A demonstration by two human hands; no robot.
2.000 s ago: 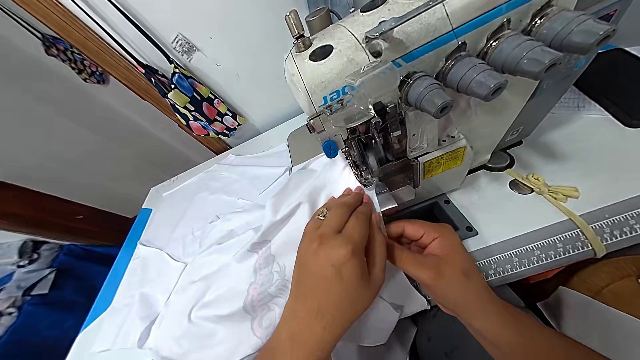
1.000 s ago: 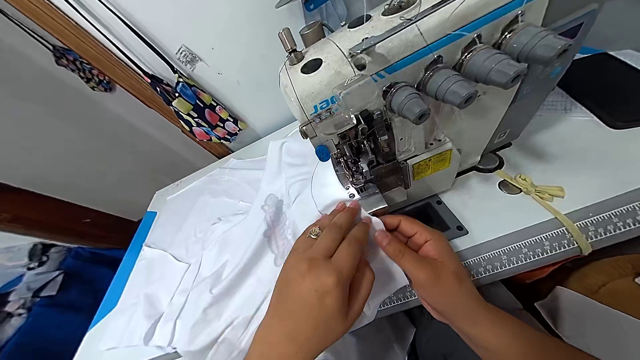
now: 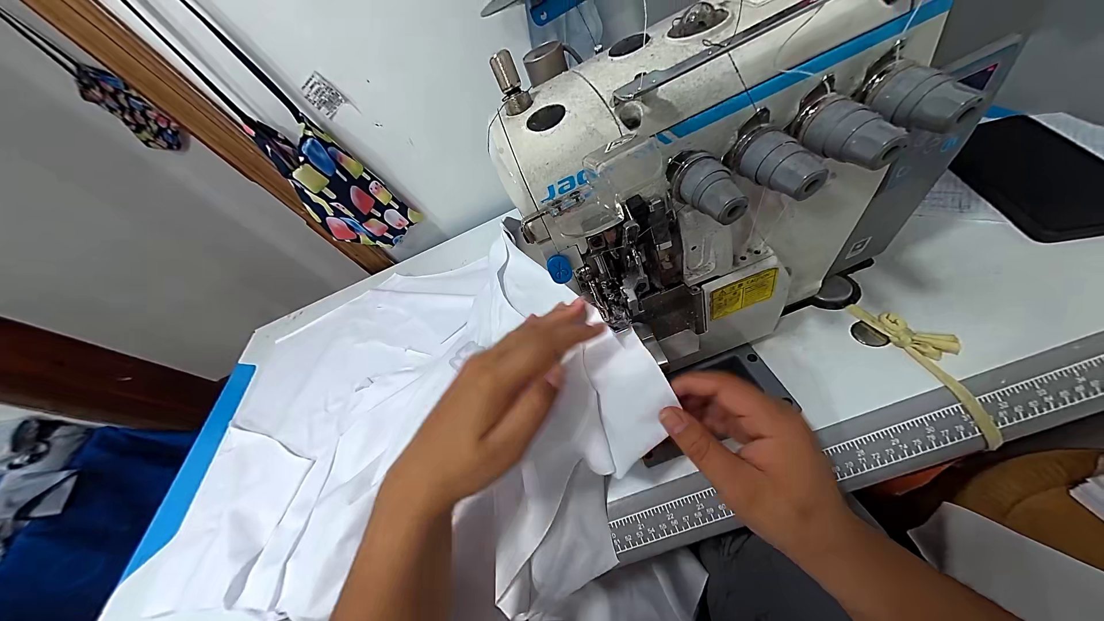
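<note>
White fabric (image 3: pixel 414 371) lies in folds over the left of the sewing table, and its edge runs under the presser foot area of an overlock sewing machine (image 3: pixel 552 147). My left hand (image 3: pixel 492 405) rests over the cloth just before the needle area, fingers extended and slightly blurred. At the fabric's right edge, my right hand (image 3: pixel 750 448) has its thumb and curled fingers at the corner of a flat white panel (image 3: pixel 634 397). Whether the fingertips pinch the panel is unclear. The needle tip is too small to make out.
A measuring tape strip (image 3: pixel 871 457) runs along the table's front edge. A yellow fabric tie (image 3: pixel 936 358) hangs over it at right. Behind lies a black flat object (image 3: pixel 1035 177). Patterned pouches (image 3: pixel 345 185) hang at left, above blue cloth (image 3: pixel 95 509) beside the table.
The fabric has shifted toward the back beside the machine, where an edge now stands up. My left hand's fingers have lifted and spread, and a flat panel shows between my hands.
</note>
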